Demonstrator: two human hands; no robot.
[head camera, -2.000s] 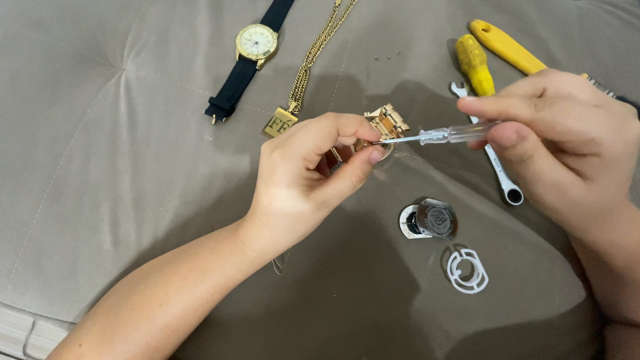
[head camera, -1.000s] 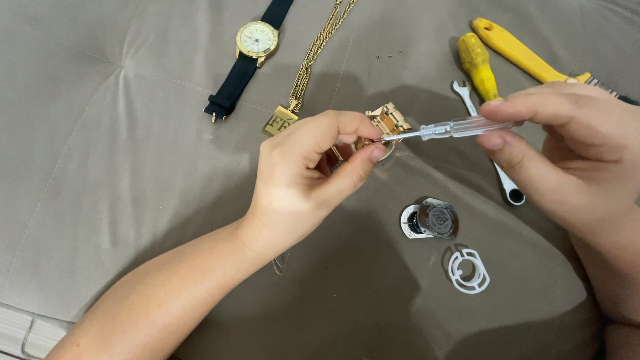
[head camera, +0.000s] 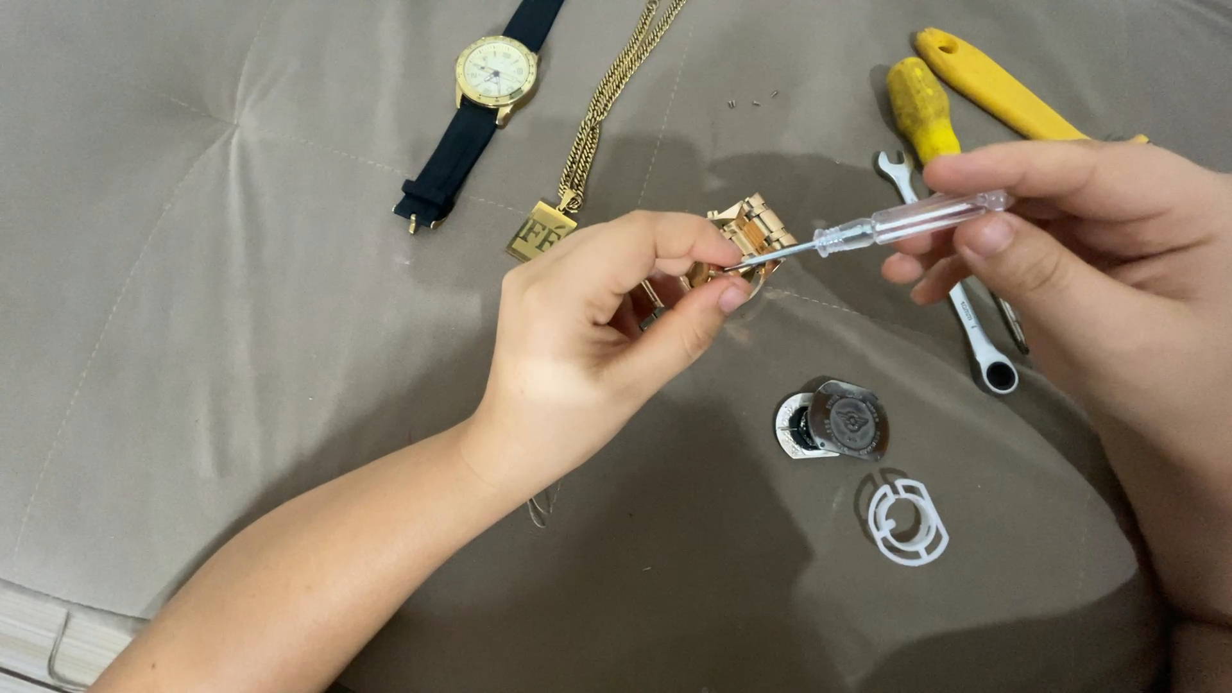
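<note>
My left hand (head camera: 616, 318) pinches a gold-coloured metal watch (head camera: 756, 231) between thumb and forefinger; its link bracelet shows past the fingertips, and the palm side is hidden. My right hand (head camera: 1078, 241) holds a small screwdriver with a clear plastic handle (head camera: 914, 219). The screwdriver's thin blade meets the watch at my left fingertips; the exact contact point is hidden. Below them lie a watch movement with a dial (head camera: 797, 425), a metal case back (head camera: 849, 420) partly over it, and a white plastic spacer ring (head camera: 908, 522).
On the grey upholstered surface (head camera: 318, 289) lie a gold watch with black strap (head camera: 496, 72), a gold chain (head camera: 602, 106) with square pendant (head camera: 541, 231), and several tiny screws or pins (head camera: 756, 102). At the right are a yellow-handled tool (head camera: 921, 106), a yellow-handled brush (head camera: 1001, 87) and a combination wrench (head camera: 977, 337).
My right hand and the screwdriver have shifted slightly to the right, and the screwdriver's handle end is a little higher. My left hand keeps its hold on the watch.
</note>
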